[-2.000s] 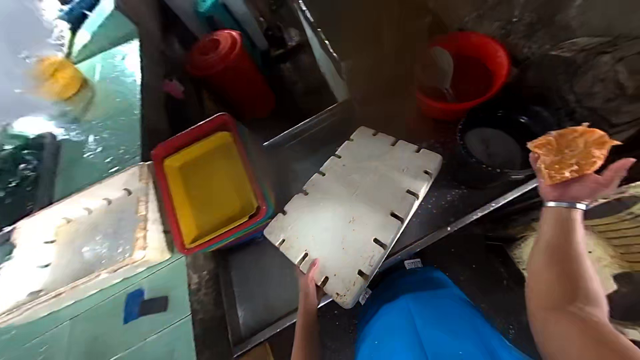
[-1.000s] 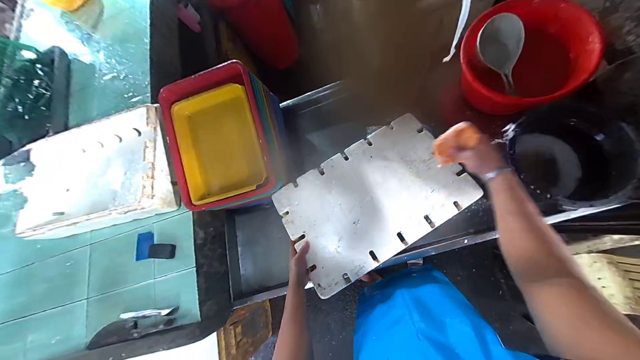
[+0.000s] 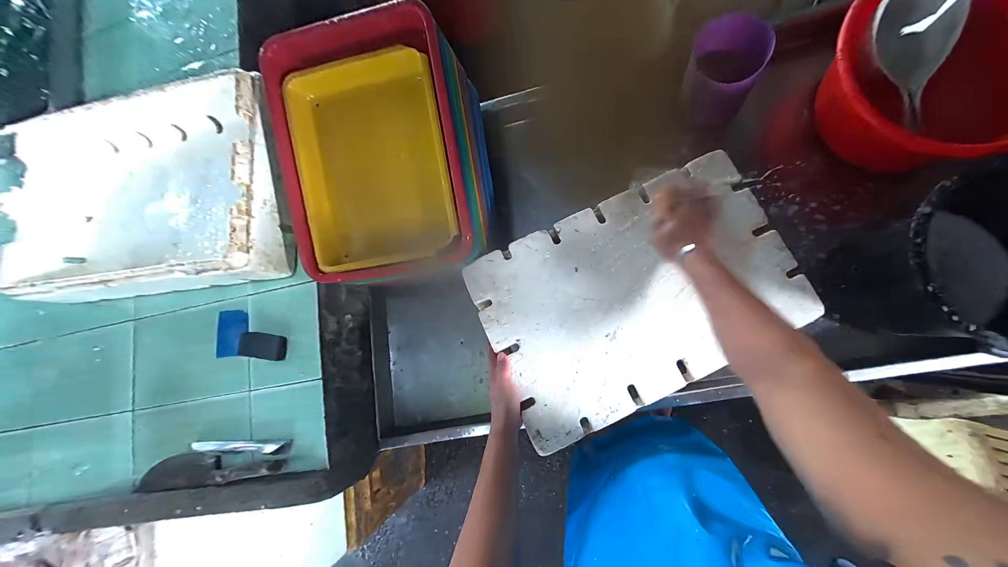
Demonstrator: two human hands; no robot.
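A white slotted plastic board (image 3: 614, 315) lies tilted across the metal sink or tray (image 3: 437, 358). My left hand (image 3: 505, 386) grips its lower left edge beside a slot. On the board's upper right part is my right hand (image 3: 683, 216), blurred and closed, with a band at the wrist. The orange scrubber seen in it earlier is hidden or too blurred to make out now.
Stacked basins, a yellow one (image 3: 370, 157) inside a red one (image 3: 279, 87), stand at upper left. A white box (image 3: 142, 181) lies left of them. At right are a purple cup (image 3: 728, 59), a red tub (image 3: 854, 118) with a metal scoop (image 3: 917, 47), and a black basin (image 3: 969, 260).
My right hand has come from the far right, where it held an orange scrubber up open-palmed, onto the board, then farther toward its upper edge. My left hand still holds the board.
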